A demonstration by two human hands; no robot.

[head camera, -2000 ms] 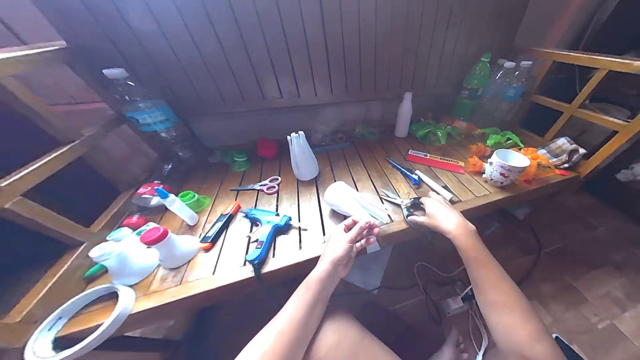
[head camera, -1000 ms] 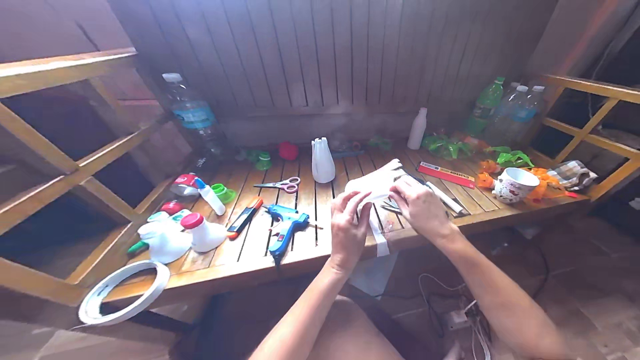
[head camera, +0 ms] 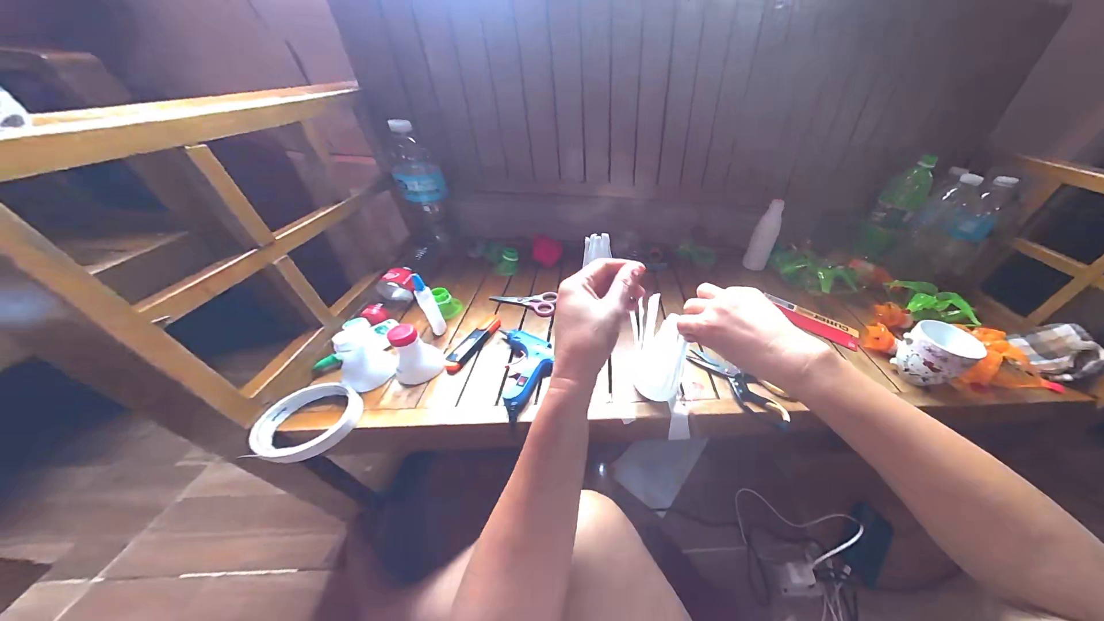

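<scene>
A white plastic piece cut into strips (head camera: 661,369) stands near the slatted bench's front edge, between my hands. My right hand (head camera: 733,326) has its fingers at the strips' upper right. Raised beside the strips, my left hand (head camera: 599,302) has thumb and fingertips together; whether something thin is between them cannot be told. Behind it, another cut white piece (head camera: 597,248) is partly hidden. Metal snips (head camera: 749,392) lie under my right wrist. Left of my hands are a blue glue gun (head camera: 528,366), scissors (head camera: 536,302) and an orange-black cutter knife (head camera: 472,345).
A tape roll (head camera: 345,424) overhangs the front left edge, near white bottle tops (head camera: 419,366) and a glue bottle (head camera: 429,309). A floral cup (head camera: 936,354), a red cutter package (head camera: 815,321) and a white bottle (head camera: 763,235) are on the right. Cables (head camera: 802,526) lie below.
My hands have moved apart from the white piece they both held a second ago. The snips, in my right hand two seconds ago, now lie on the bench. The view has shifted.
</scene>
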